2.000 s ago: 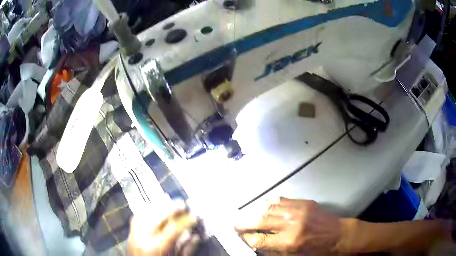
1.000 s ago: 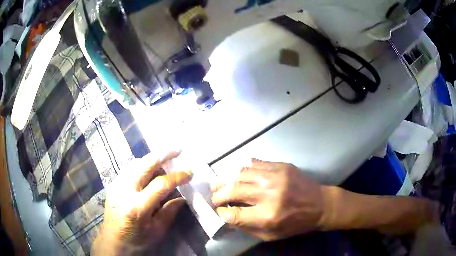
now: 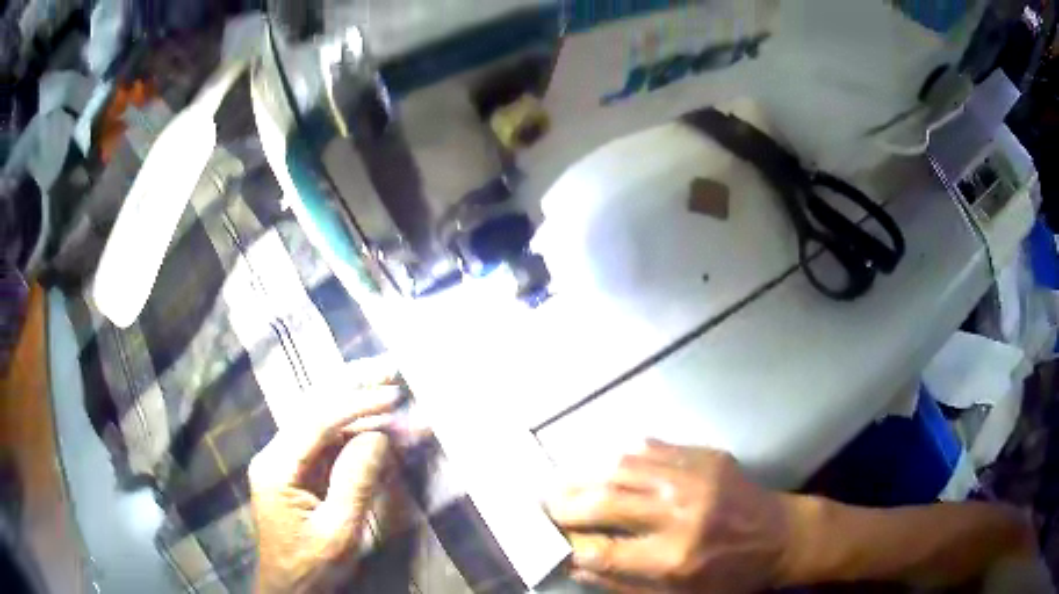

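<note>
Plaid fabric (image 3: 221, 383) lies left of the needle area and runs under my left hand. A white strip (image 3: 502, 511) runs from the glare at the presser foot (image 3: 436, 279) down between my hands. My left hand (image 3: 325, 482) rests on the fabric at the strip's left, thumb and fingers bent close together, seemingly pinching the cloth edge. My right hand (image 3: 674, 516) lies flat on the machine bed with its fingertips at the strip's right edge; whether it grips the strip is not clear. Lamp glare hides the needle.
Black shears (image 3: 830, 226) lie on the white bed under the arm of the JACK machine head (image 3: 685, 58). A brown patch (image 3: 708, 197) is left of them. White scraps (image 3: 975, 371) and a blue bin (image 3: 912, 453) are at right. A long white piece (image 3: 163, 221) is at left.
The camera view has shifted since the last frame. The left fingers have drawn back from the strip onto the plaid fabric. The right hand remains at the strip's right edge.
</note>
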